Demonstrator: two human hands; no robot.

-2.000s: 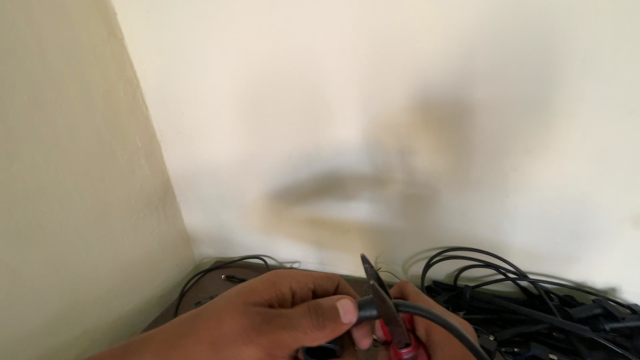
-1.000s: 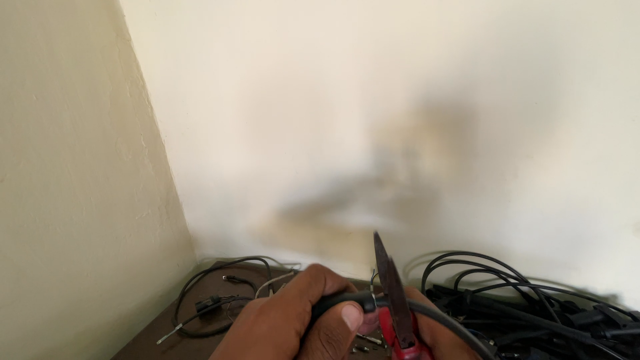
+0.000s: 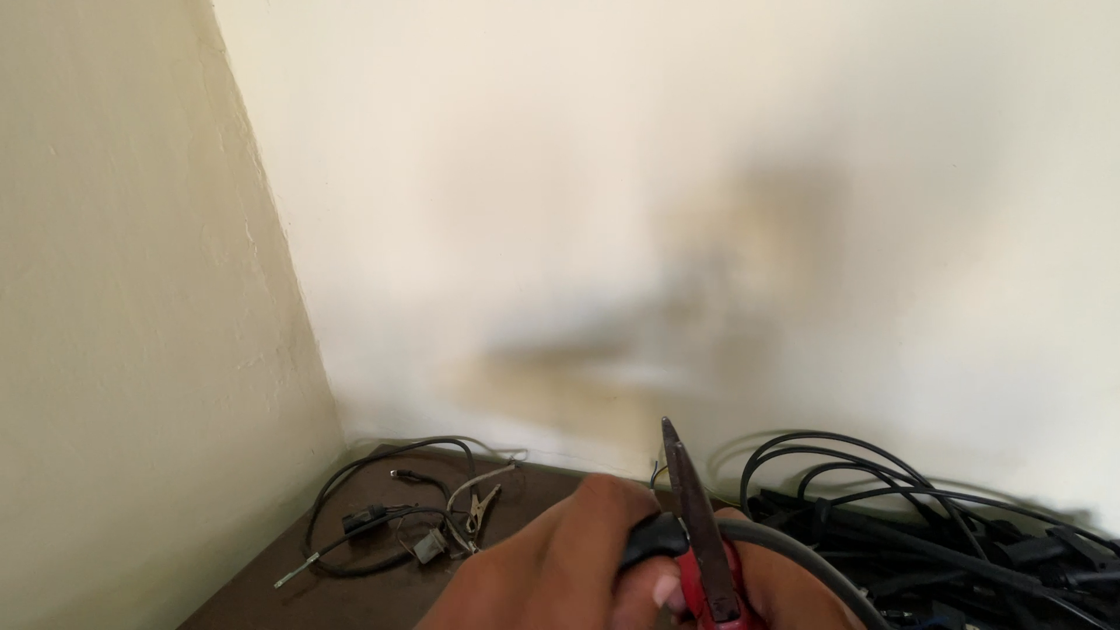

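Observation:
My left hand (image 3: 560,560) grips a thick black cable (image 3: 652,538) between thumb and bent fingers at the bottom centre. My right hand (image 3: 787,586) is closed around the red handles of a cutting tool, either scissors or snips (image 3: 700,534), whose dark blades point up and cross the cable. A grey length of cable (image 3: 809,564) curves down to the right past my right hand. Thin wire ends (image 3: 654,472) show just behind the blades. The handles and most of my right fingers are partly hidden below the frame edge.
On the brown table (image 3: 254,577) at left lie a coiled black cord (image 3: 319,499), a metal crocodile clip (image 3: 481,512) and a small grey connector (image 3: 430,546). A tangled heap of black cables (image 3: 945,542) fills the right. Pale walls (image 3: 542,175) meet in a corner behind the table.
My left hand has moved lower and its fingers have shifted on the cable. The cutting tool has shifted a little to the right. More of the cords at left now shows.

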